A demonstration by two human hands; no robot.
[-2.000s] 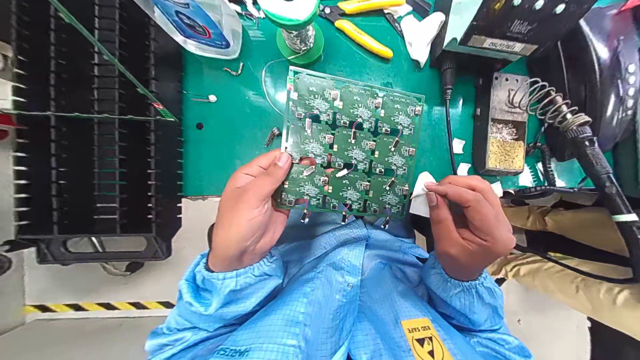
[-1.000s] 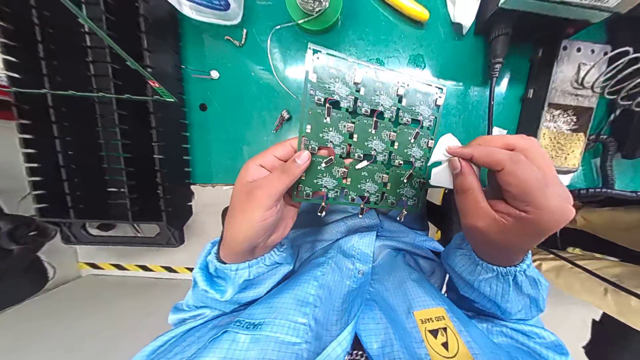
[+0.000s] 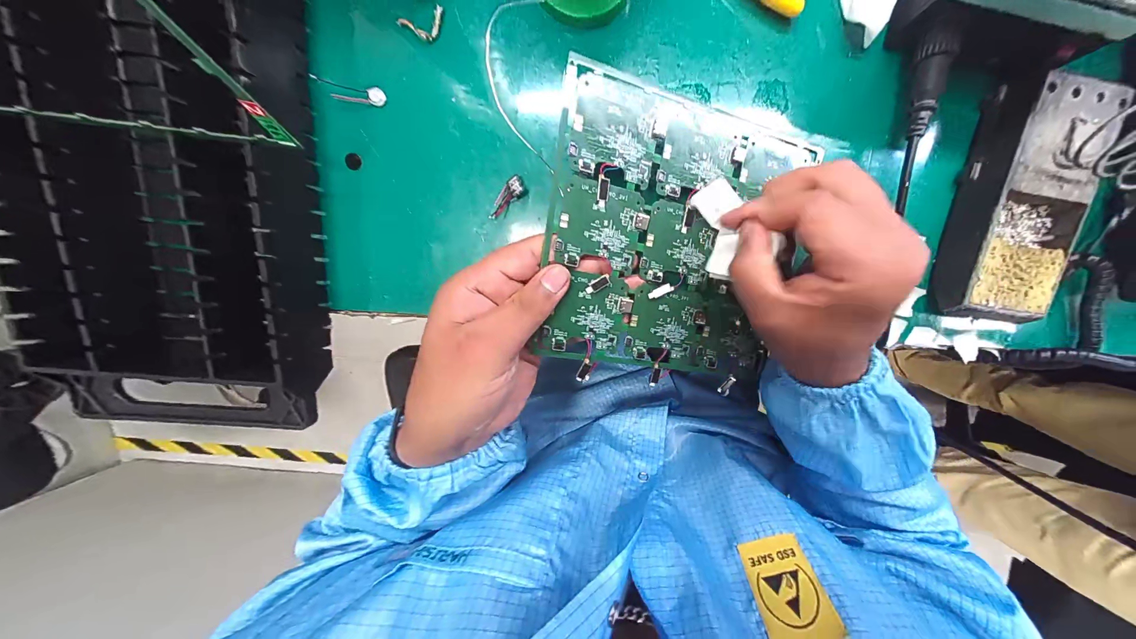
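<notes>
A green panel of printed circuit boards (image 3: 612, 235) is tilted above the front edge of the bench, its component side toward me. My left hand (image 3: 497, 346) grips its left edge, thumb on the face and fingers behind. Small parts on thin wires (image 3: 657, 366) hang at the panel's lower edge and lie on its face. Between the thumb and fingers of my right hand (image 3: 821, 257) is a folded white wipe (image 3: 717, 202), held over the right middle of the panel. That hand is slightly blurred and hides the panel's right side.
A black slotted board rack (image 3: 177, 222) stands at the left with green boards in it. On the green mat (image 3: 399, 231) lie a small wired part (image 3: 508, 195) and a round part with leads (image 3: 374, 96). At right are a soldering iron stand with its brass-coloured cleaning material (image 3: 1016, 275) and a black cable (image 3: 919, 115).
My right hand has moved with the white wipe from beside the panel's right edge to over its face. My left hand still holds the panel. The view has shifted closer to the panel.
</notes>
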